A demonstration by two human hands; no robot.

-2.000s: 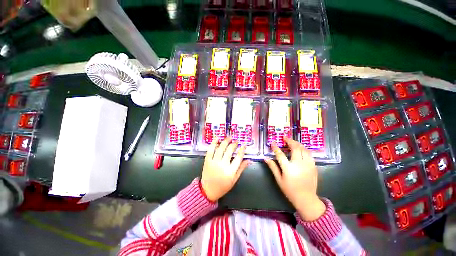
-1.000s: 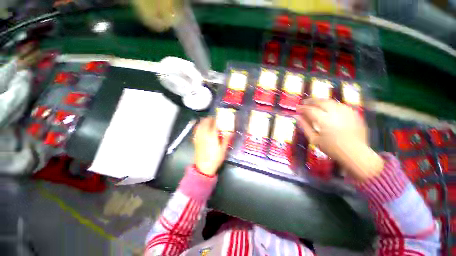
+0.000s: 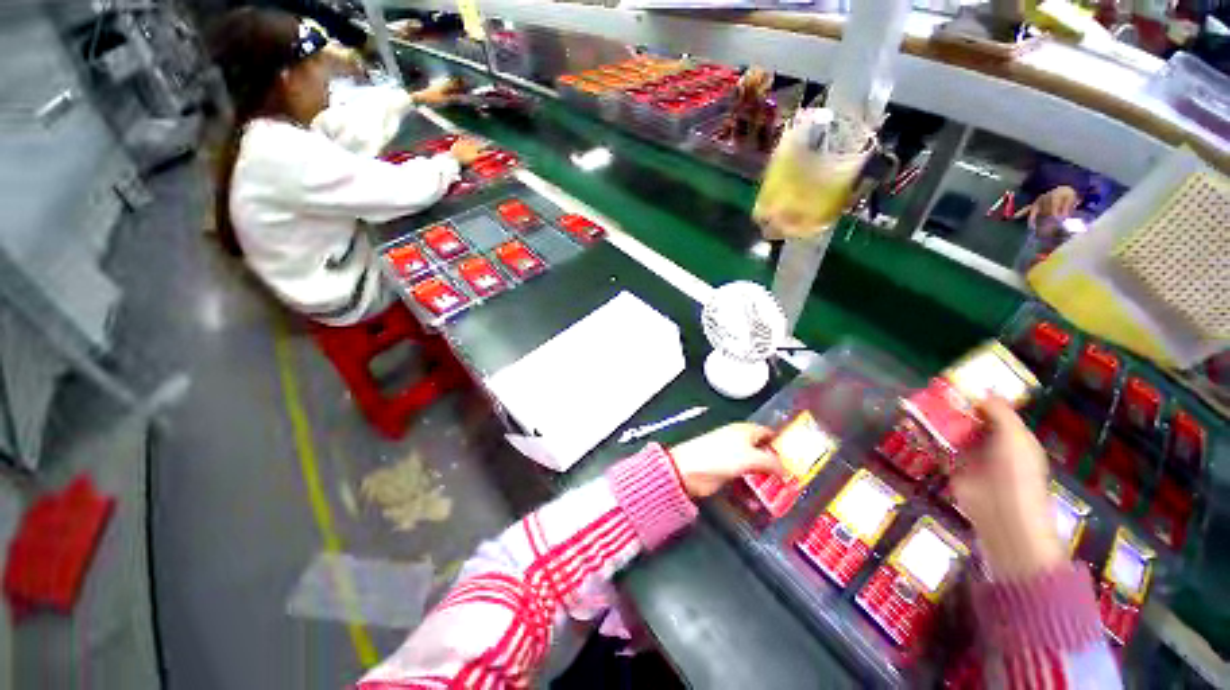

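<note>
A clear tray at the lower right holds several red phones, front up, with yellow frames and pale screens. My right hand holds one phone tilted above the tray's far row. My left hand is at the near left corner, its fingertips against the left edge of another phone. The thumb is hidden, so I cannot tell whether it grips. Two phones beside it lie in the near row. My right hand and sleeve hide part of the tray.
A white box, a pen and a white fan stand left of the tray. More trays of red phones lie at the upper left and far right. A person in white sits at the upper left.
The view has swung left and up, bringing the seated person and conveyor into view. My right hand now holds a phone raised above the tray; my left hand stays by the left-end phone.
</note>
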